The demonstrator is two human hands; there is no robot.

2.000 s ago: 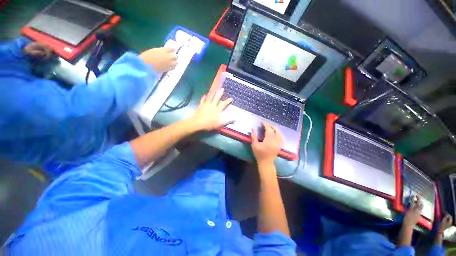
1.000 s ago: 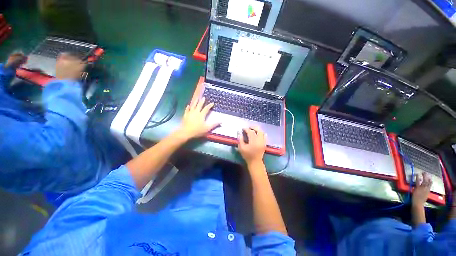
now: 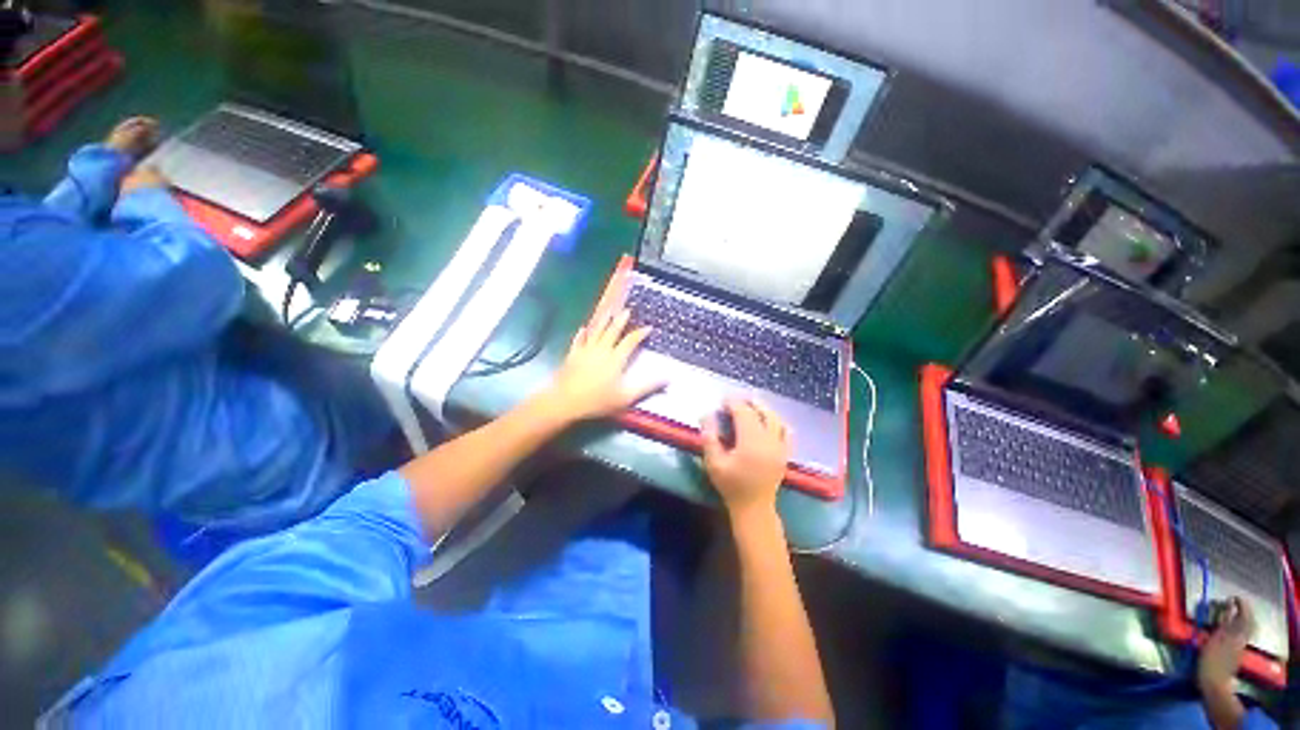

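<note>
An open silver laptop (image 3: pixel 734 342) lies in front of me on a red tray (image 3: pixel 813 479). Its screen (image 3: pixel 770 221) shows a large white window. My left hand (image 3: pixel 602 369) rests with spread fingers on the left palm rest and the left edge of the keys, holding nothing. My right hand (image 3: pixel 747 448) is at the front edge of the deck near the touchpad, fingers bent; something small and dark shows at its fingers, too blurred to tell whether it is held. A white cable (image 3: pixel 868 428) loops at the laptop's right side.
White strips (image 3: pixel 478 292) run from a blue holder (image 3: pixel 568 208) over the bench edge, beside black cables (image 3: pixel 528 335). More laptops on red trays stand left (image 3: pixel 257 157), right (image 3: pixel 1048 478) and behind (image 3: pixel 781 100). People in blue sit on both sides.
The near screen's window has changed from a coloured logo to a larger white area. My hands remain on the laptop. The person on the left has drawn a hand back from the white strips.
</note>
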